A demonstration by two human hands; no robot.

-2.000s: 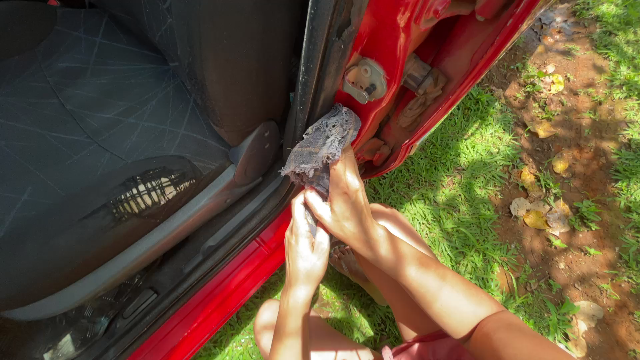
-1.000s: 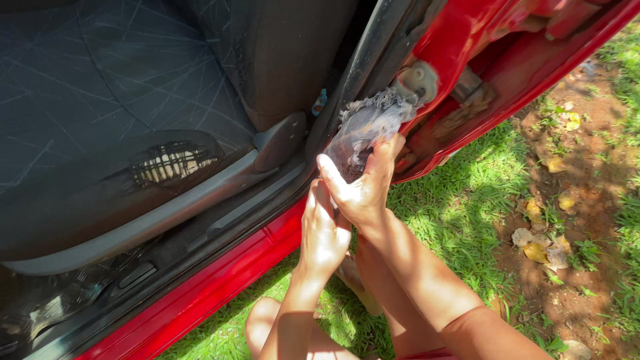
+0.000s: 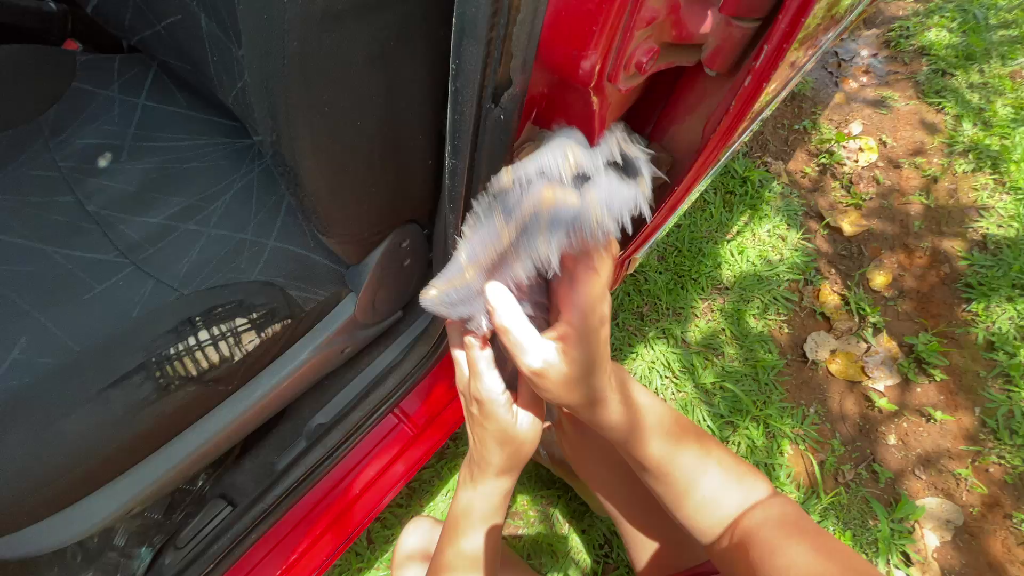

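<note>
A frayed grey-and-white cloth [image 3: 552, 212], blurred by motion, is bunched in both hands in front of the red door frame [image 3: 588, 72] of a car. My right hand [image 3: 564, 340] grips it from the right, thumb lying across its lower part. Just below and left, my left hand [image 3: 496, 400] holds the cloth's lower end, close to the black door seal. The fingertips of the right hand are hidden behind the fabric.
On the left is a dark patterned car seat [image 3: 152, 192] with a torn side bolster [image 3: 216, 344] and a grey plastic trim [image 3: 240, 416]. A red sill [image 3: 368, 464] runs below. Grass [image 3: 704, 304] and reddish soil with fallen leaves [image 3: 856, 360] lie on the right.
The cloth, hanging more folded before, now spreads wider and is blurred in both hands. It covers the metal part on the red frame that showed in the earlier frames.
</note>
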